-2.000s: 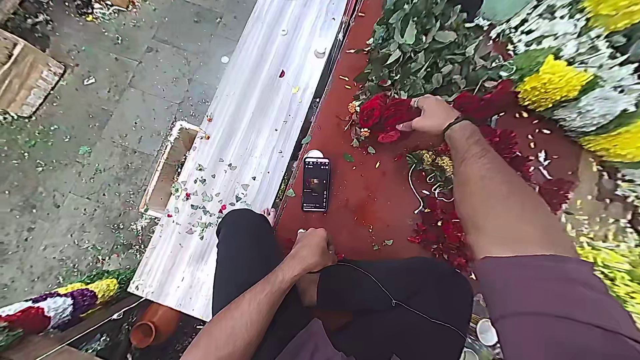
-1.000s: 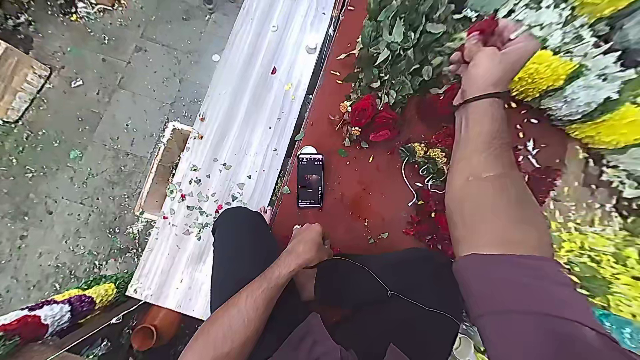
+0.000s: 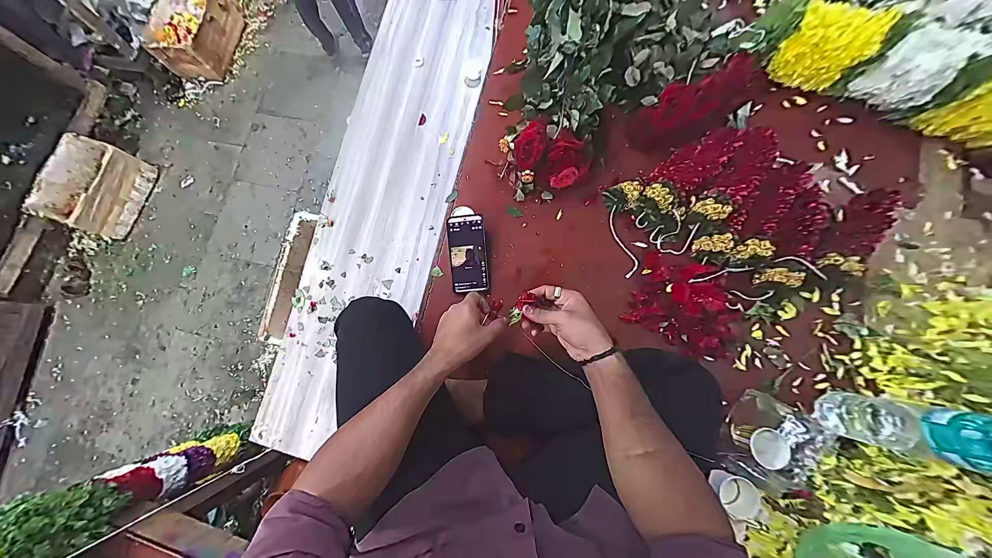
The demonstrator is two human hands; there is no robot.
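Observation:
Over my lap, my right hand [image 3: 564, 316] pinches a small red flower [image 3: 525, 304] with a bit of green at its base. Close beside it on the left, my left hand [image 3: 467, 329] has its fingers closed on a thin thread, with a little red at the fingertips. The thread [image 3: 558, 364] trails down from the hands across my dark trousers. Just above my left hand lies a phone [image 3: 467, 253], its screen lit, on the red surface [image 3: 527, 248]. Red roses [image 3: 546, 155] lie farther up, by a heap of green leaves [image 3: 577, 62].
To the right are red garlands [image 3: 721, 178] with yellow flower clusters and white strings. Yellow and white flower bundles [image 3: 833, 43] stand at the upper right. Plastic bottles [image 3: 876, 418] and cups [image 3: 769, 448] lie at the lower right. A white board [image 3: 395, 139] runs along the left, with wooden boxes [image 3: 91, 186] beyond.
My right hand has come down from the flowers at the upper right to beside my left hand, bringing a red flower. My left hand has stayed over my lap.

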